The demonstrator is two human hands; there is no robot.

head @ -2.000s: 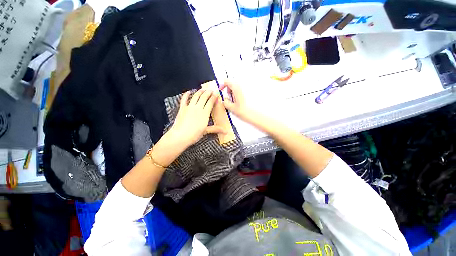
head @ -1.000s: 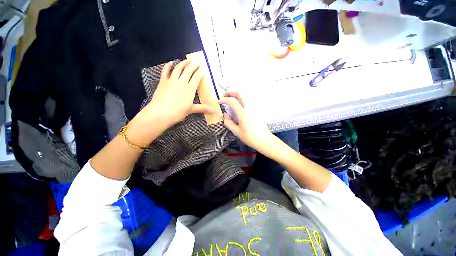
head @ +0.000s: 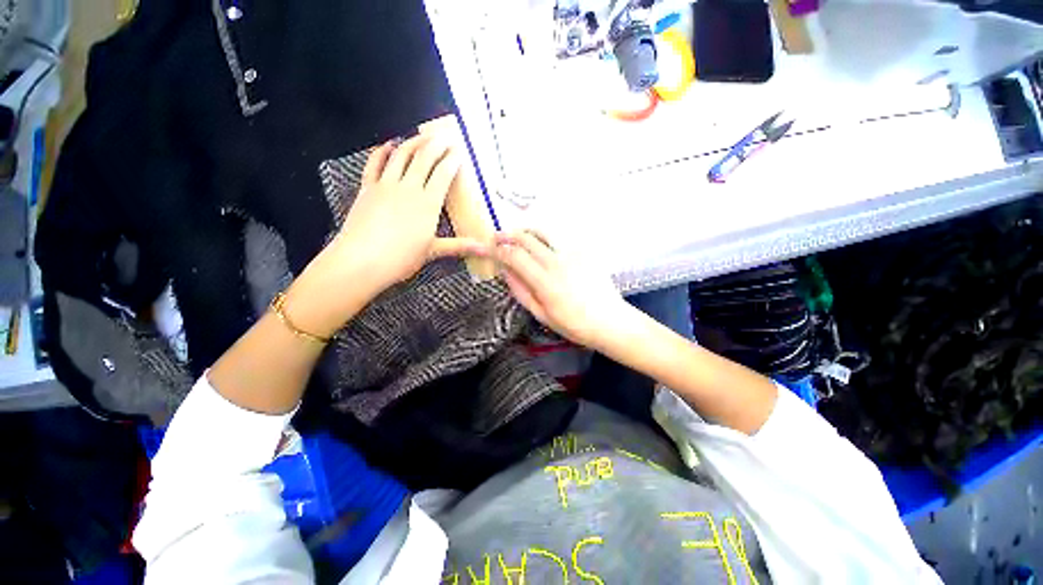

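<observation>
The black jacket (head: 343, 69) lies on the white table, with a grey checked part (head: 423, 326) hanging towards my lap. A tan card template (head: 467, 206) lies along its straight right edge. My left hand (head: 395, 211) lies flat with fingers spread, pressing the template and checked cloth. My right hand (head: 560, 286) is at the lower end of the template, its thumb and fingertips pinched together at the cloth edge, close to my left thumb. Whether a small marking tool is between the right fingertips cannot be seen.
Thread snips (head: 749, 149) lie on the table to the right. Orange and yellow scissors handles (head: 675, 66) and a flat black rectangle (head: 733, 40) are near the machine parts. A blue crate (head: 915, 486) with dark material is at lower right. The table's ruler edge (head: 801, 238) runs below.
Since two seconds ago my right hand has moved down the template edge from its upper end to its lower end. My left hand stays on the template. The camera view has shifted.
</observation>
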